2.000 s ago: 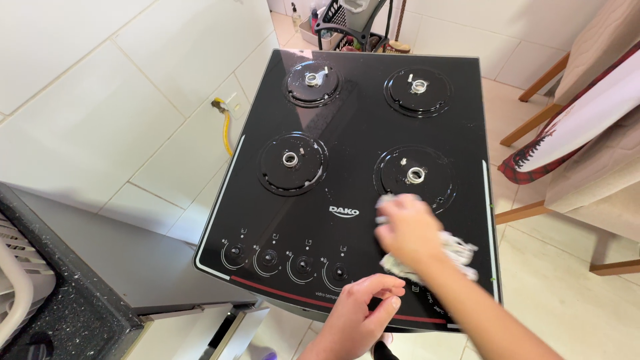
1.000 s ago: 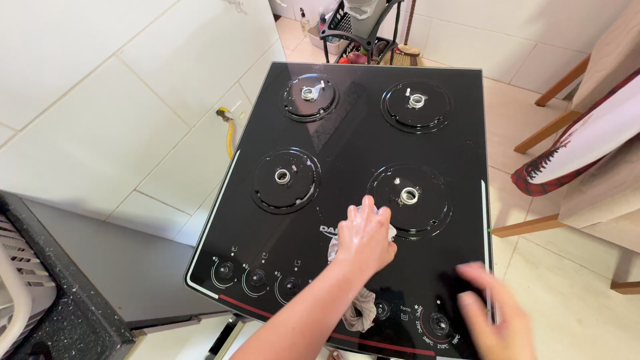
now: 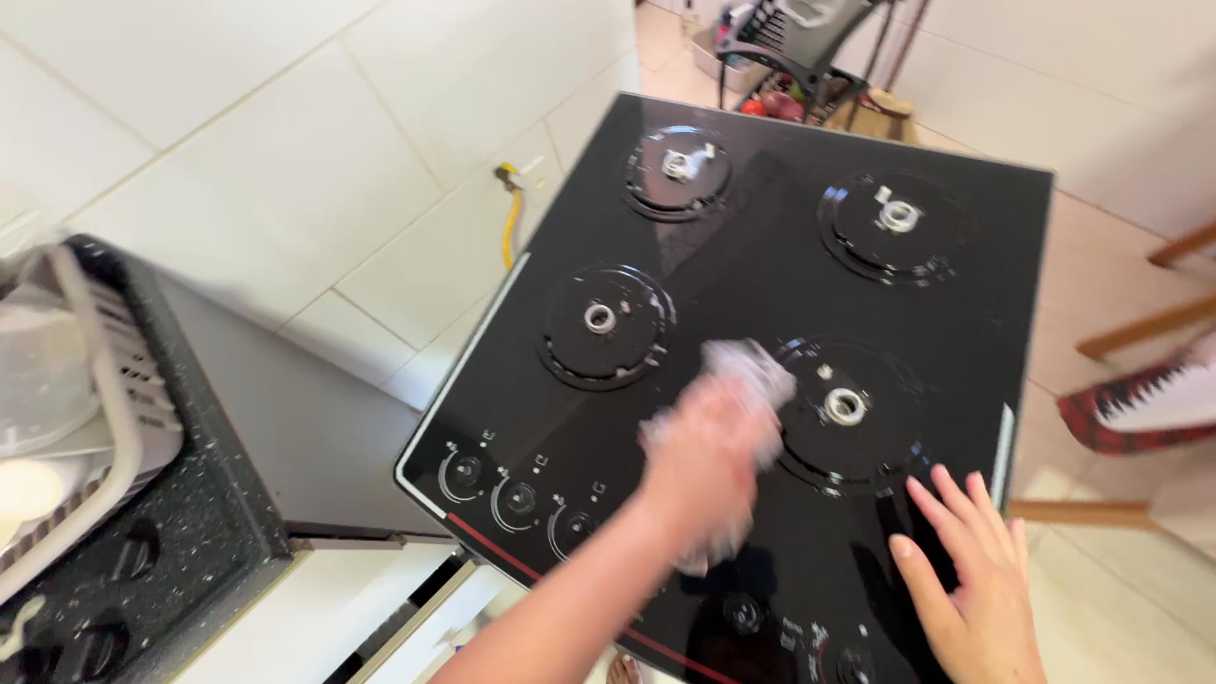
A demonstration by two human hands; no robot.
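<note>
The black glass cooktop (image 3: 741,275) has its four burner bases exposed, each with a metal ring. My left hand (image 3: 717,442), blurred, is closed on a wet-looking whitish cloth (image 3: 746,370) over the glass between the two nearer burner bases. Bits of the cloth stick out above and below the fingers. My right hand (image 3: 978,579) lies with spread fingers at the cooktop's right front part, below the near right burner base (image 3: 845,407). Bare control shafts (image 3: 521,498) line the front, where no knobs are fitted; my left forearm hides part of that row.
At left, a dish rack (image 3: 123,418) stands on a dark speckled counter (image 3: 228,541). A yellow hose (image 3: 513,223) comes out of the tiled wall. Behind the cooktop is a black rack (image 3: 769,47) with produce. Wooden legs (image 3: 1149,323) and a plaid-edged cloth (image 3: 1130,418) are at right.
The cloth was under my right hand two seconds ago; my left hand has it now. My right hand has moved to the cooktop's right front. The view has tilted.
</note>
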